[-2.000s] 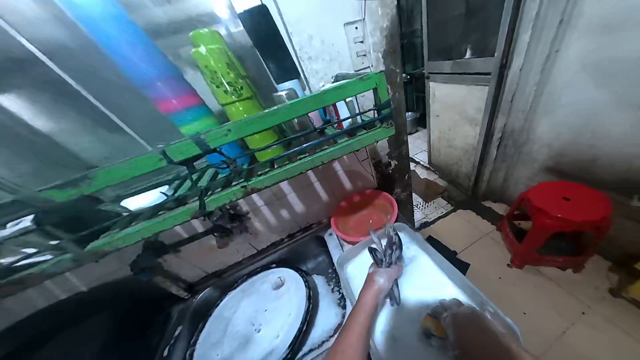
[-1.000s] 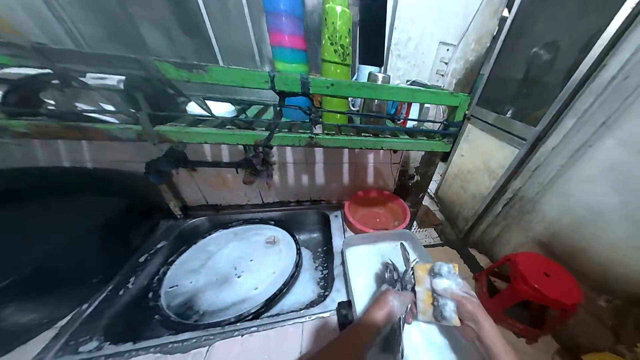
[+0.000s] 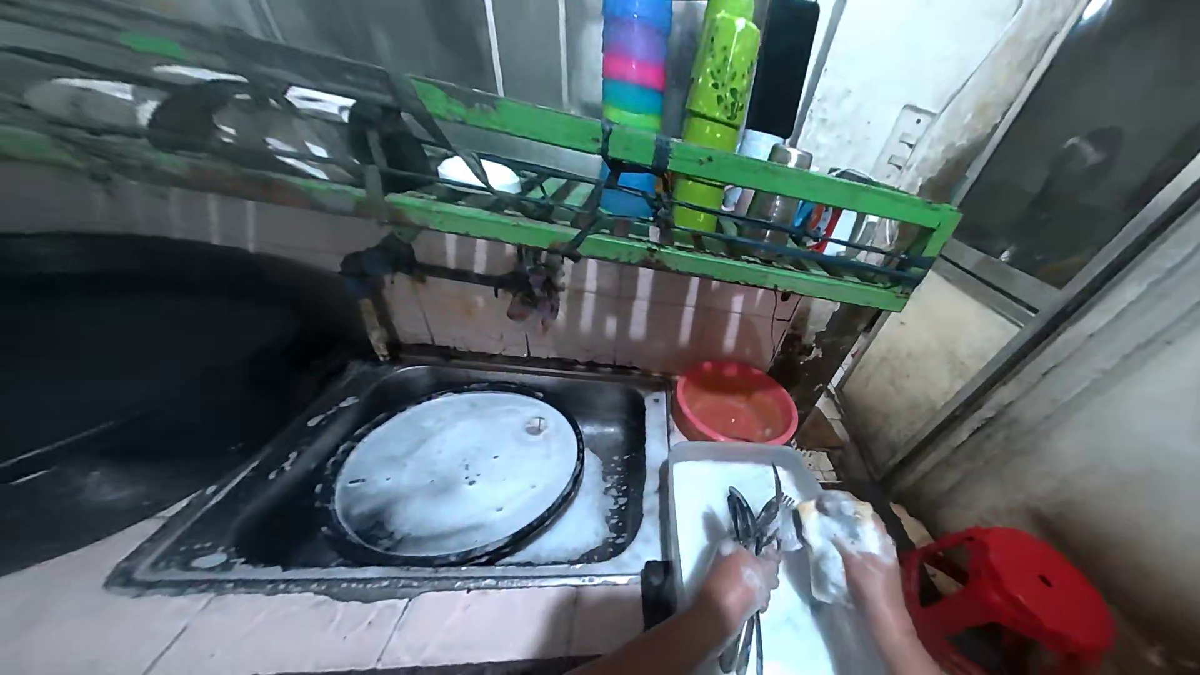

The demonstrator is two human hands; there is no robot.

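My left hand (image 3: 741, 586) is closed around a bundle of metal spoons and forks (image 3: 755, 525), their heads pointing away from me, above a white plastic tray (image 3: 673, 506) of suds. Just right of the cutlery, my right hand (image 3: 867, 553) grips a foamy sponge (image 3: 830, 562) whose yellowish edge shows. Some fingers of both hands are hidden by foam and by what they hold. To the left, a round, suds-filled basin with a black rim (image 3: 459, 478) sits in the metal sink (image 3: 614, 412). A red plastic bowl (image 3: 736, 403) holding liquid stands behind the tray.
A green rack (image 3: 562, 234) above the sink holds stacked coloured cups (image 3: 636, 66), green cups (image 3: 722, 75) and a white bowl (image 3: 478, 173). A tap (image 3: 534, 286) projects from the tiled wall. A red plastic stool (image 3: 1012, 591) stands at the right; a large dark vessel (image 3: 141, 375) is at the left.
The sponge was apart from the cutlery two seconds ago, then beside it one second ago, and is now slightly to its right. The view has turned noticeably.
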